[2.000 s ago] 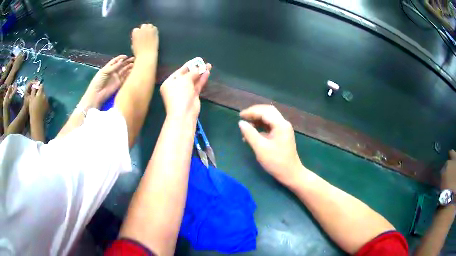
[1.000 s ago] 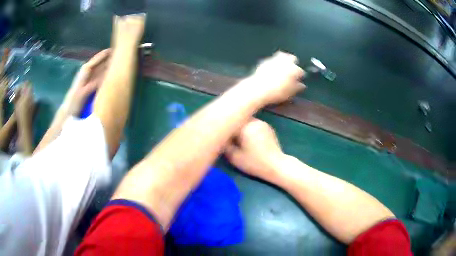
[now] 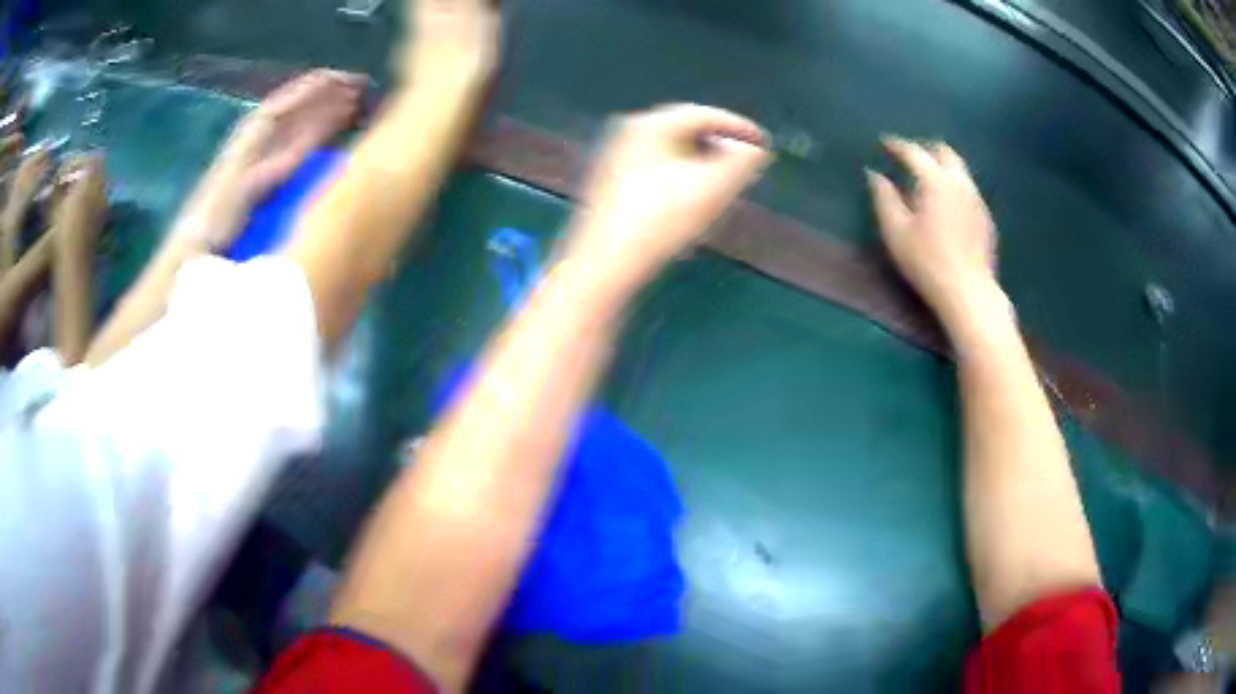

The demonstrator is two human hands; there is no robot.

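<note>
My left hand (image 3: 678, 170) is over the belt's near edge, above the brown strip. Its fingers are curled with thumb and fingertips close together; blur hides whether a part is between them. My right hand (image 3: 942, 217) is over the dark green belt (image 3: 759, 61), fingers apart, with no part seen in it. A small pale green piece (image 3: 796, 141) lies blurred on the belt between my hands. The blue handle of the snips (image 3: 514, 258) shows on the bench left of my left forearm. A crumpled blue cloth (image 3: 610, 529) lies under that forearm.
A brown edge strip (image 3: 827, 270) divides the green bench (image 3: 786, 407) from the belt. At left, a neighbour in a white sleeve (image 3: 203, 366) reaches over the belt, with another blue cloth (image 3: 285, 206) nearby. Small parts (image 3: 1158, 298) lie on the belt at right.
My right hand has moved from the bench out over the belt. My left hand has drawn back left from the belt parts. The white part seen earlier on the belt no longer shows there.
</note>
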